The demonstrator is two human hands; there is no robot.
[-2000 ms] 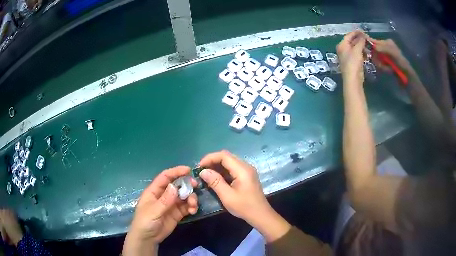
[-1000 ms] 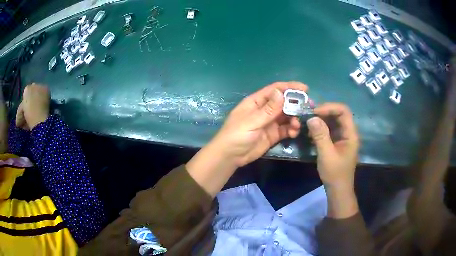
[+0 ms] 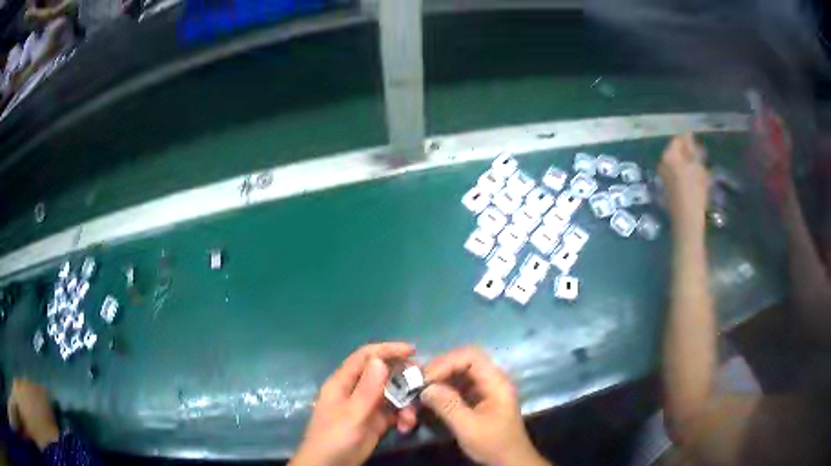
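Note:
My left hand (image 3: 357, 405) holds a small white square housing (image 3: 397, 391) between thumb and fingers, low in the middle of the view above the bench's near edge. My right hand (image 3: 476, 405) is right beside it, its thumb and fingertips at the housing's right side. A small white piece (image 3: 414, 377) shows at the housing between the two hands. The image is blurred, and I cannot tell whether that piece is inside the housing or in my right fingertips.
White housings with dark slots (image 3: 528, 216) lie in rows, with clearer housings (image 3: 623, 222) to their right. Another pile (image 3: 68, 309) and a single small component (image 3: 216, 258) lie left. A metal rail (image 3: 310, 180) with a post (image 3: 403, 82) runs behind. Workers' arms (image 3: 688, 282) reach in at both sides.
The view has swung back from the left, putting the rail and post in sight again. My hands stay together at the housing, which is now tilted. The right worker's two hands have moved apart.

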